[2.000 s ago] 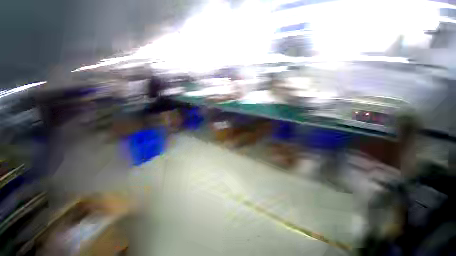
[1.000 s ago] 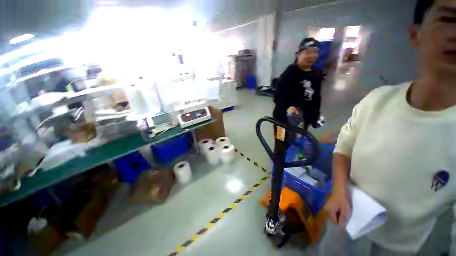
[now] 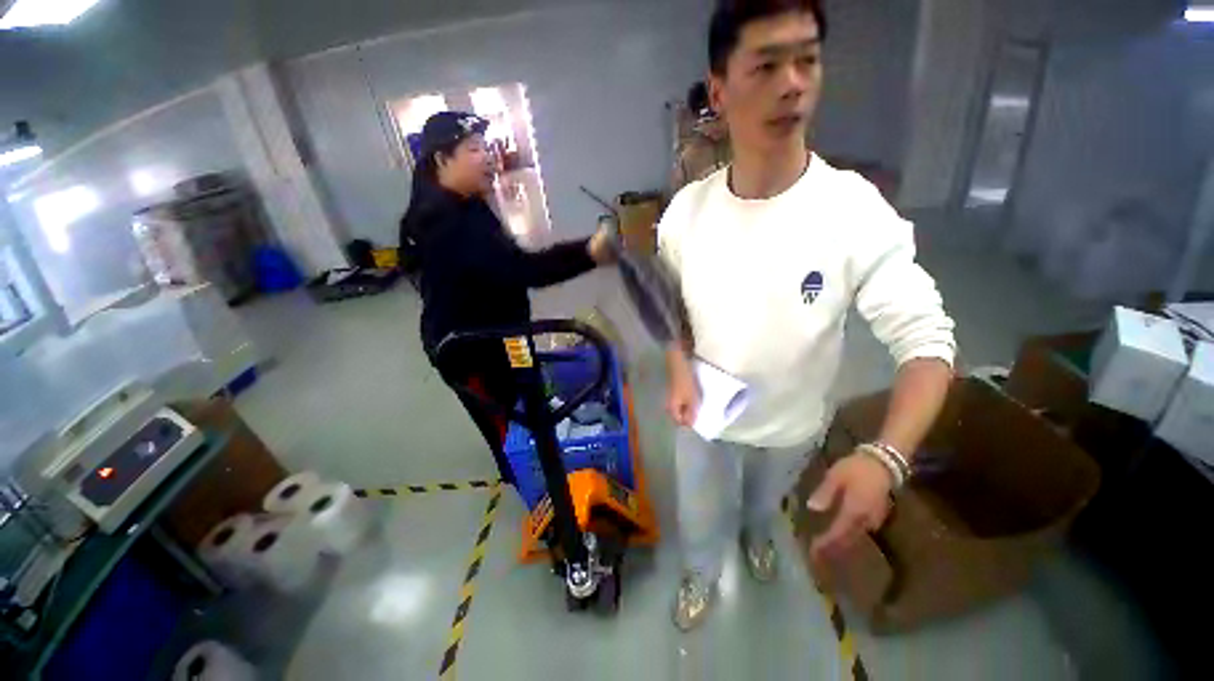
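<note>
Neither of my hands is in the picture. Nearest in front of me stands a person in a white sweatshirt [image 3: 786, 306], with folded white paper [image 3: 719, 399] in one hand and the other hand held out, open. To the left stands a hand pallet truck [image 3: 599, 503] with an orange base and a black looped handle. A blue crate [image 3: 573, 446] with things in it rests on the truck. A person in black [image 3: 466, 260] stands behind the truck and holds out a dark, shiny package [image 3: 646, 286].
A large open carton [image 3: 959, 492] stands on the floor at right, near white boxes [image 3: 1138, 357]. At left are a green bench [image 3: 113, 559] with a pale device [image 3: 127, 459] and several white rolls [image 3: 320, 512] on the floor. Yellow-black tape [image 3: 473, 579] marks the floor.
The view has swung right and steadied. The white-shirted person and truck now appear further left, and the open carton has come into view. The person in black now holds out the dark package.
</note>
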